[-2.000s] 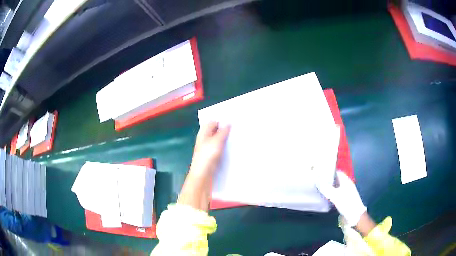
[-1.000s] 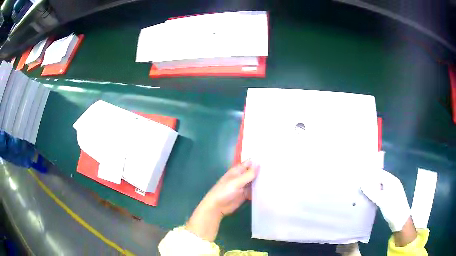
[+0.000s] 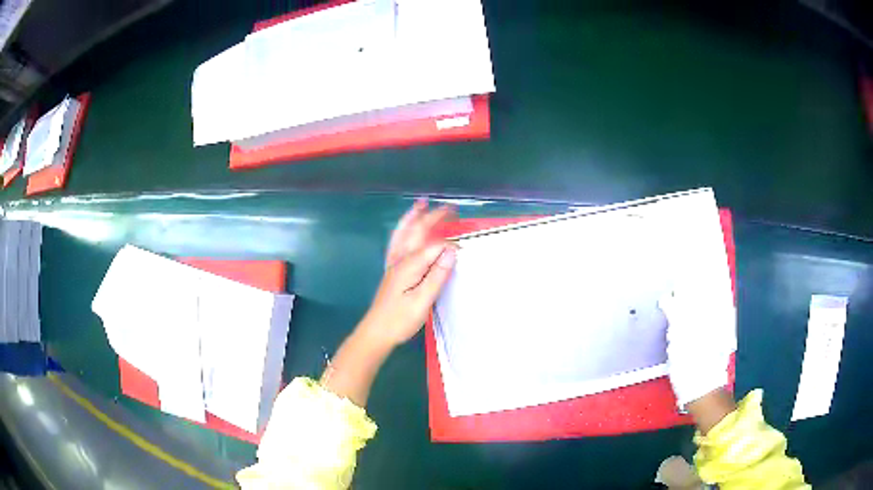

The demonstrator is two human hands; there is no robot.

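Note:
A white box base point(image 3: 546, 316) lies on a red tray point(image 3: 574, 421) in front of me, slightly turned on it. Its rim shows along the top and lower edges. A small dark dot shows on its pale inner surface. My bare left hand point(image 3: 414, 273) is at the box's upper left corner, thumb near the edge and blurred fingers spread beyond it. My white-gloved right hand point(image 3: 701, 335) lies over the box's right side; its fingertips blend into the white surface, so its grip cannot be told.
Another tray point(image 3: 215, 426) with white box parts point(image 3: 235, 335) lies left. Across the seam, a long white sheet point(image 3: 431, 57) overhangs a third tray point(image 3: 354, 139). More trays and upright white stacks point(image 3: 19, 282) are far left. A narrow white card point(image 3: 820, 359) lies right.
The large white sheet-like piece with the round mark, earlier between my hands, no longer shows as such; the box rim is visible. My left hand moved up to the corner, my right hand further over the box.

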